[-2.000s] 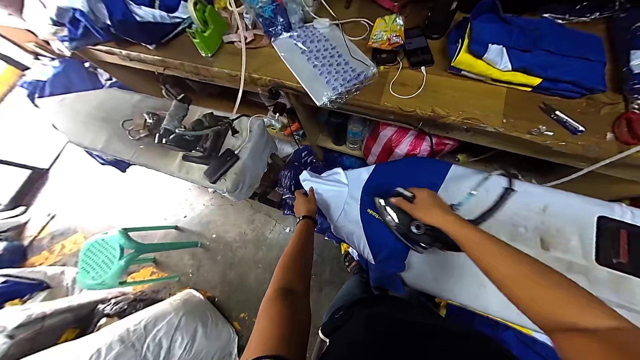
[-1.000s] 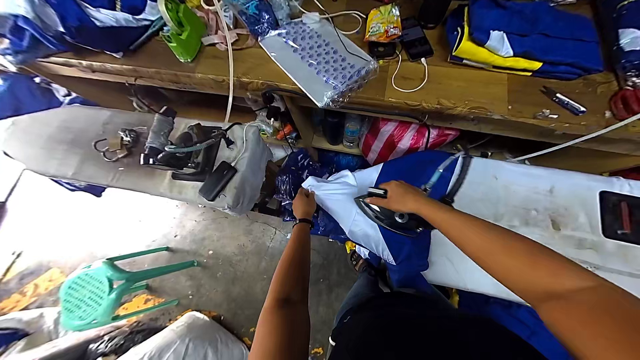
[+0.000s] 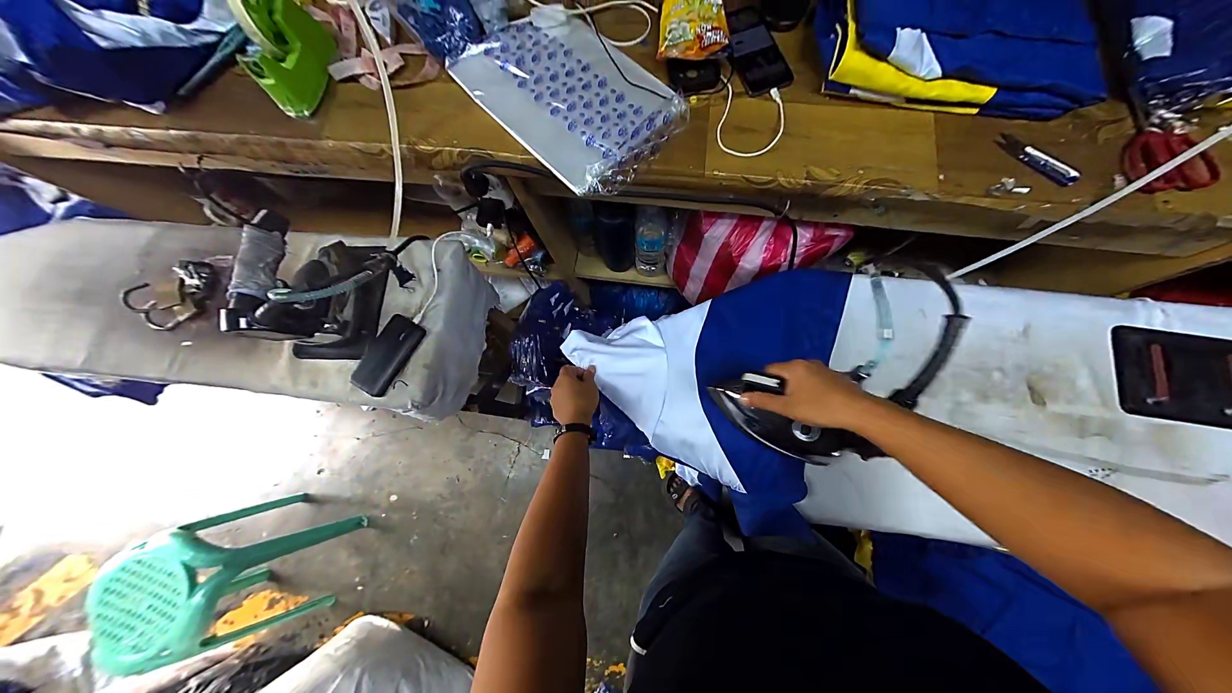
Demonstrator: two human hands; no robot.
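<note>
A white and blue garment (image 3: 770, 327) lies over the left end of a white padded ironing board (image 3: 1011, 404). My left hand (image 3: 575, 393) pinches the edge of its white part, just off the board's end. My right hand (image 3: 813, 393) is closed around the handle of a black steam iron (image 3: 784, 423), whose soleplate rests on the blue part with the tip pointing left. A hose and a cable run from the iron's rear toward the back. At the board's right lies a dark iron rest (image 3: 1174, 375).
Another padded board (image 3: 115, 289) at the left holds a second iron (image 3: 332, 289) and a black phone (image 3: 388, 354). Behind runs a wooden bench (image 3: 828, 135) with folded blue clothes (image 3: 982, 48), thread snips (image 3: 1038, 159) and a green tape dispenser (image 3: 284, 58). A green plastic chair (image 3: 144, 606) lies on the floor.
Since one second ago, the iron in my right hand has moved right, from near the white part onto the blue part. My left hand keeps its hold on the white cloth.
</note>
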